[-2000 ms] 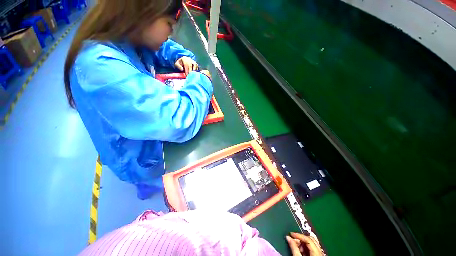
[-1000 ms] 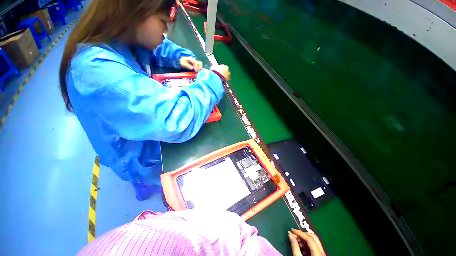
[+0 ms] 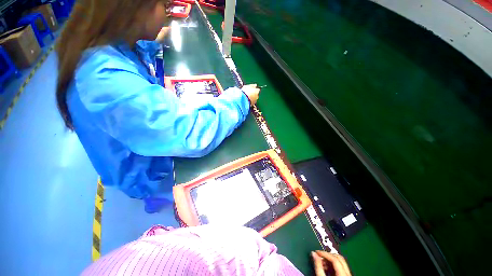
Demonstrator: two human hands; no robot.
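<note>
A tablet unit in a red-orange frame (image 3: pixel 182 203) lies on the dark green bench. A silver-white block (image 3: pixel 232 199) fills its middle, and its circuit board (image 3: pixel 274 184) is at the end by the chipped edge. One hand, which appears to be my left hand (image 3: pixel 330 264), shows small at the bottom edge, near the bench edge. Its fingers are bent and its wrist is cut off. Whether it holds anything is hidden. It does not touch the framed tablet. My right hand is not in view. My pink striped sleeve covers the lower middle.
A thin black panel with white patches (image 3: pixel 334 199) lies on the green belt (image 3: pixel 302 141) beyond the chipped edge. A neighbour in a blue smock (image 3: pixel 135 102) is at another framed tablet (image 3: pixel 194 81), one hand over the edge holding a thin tool. A pale post (image 3: pixel 229 27) stands beyond.
The black panel has moved down and right along the belt. The neighbour's hands have parted, one reaching over the edge, the other away up the bench. My visible hand has barely moved.
</note>
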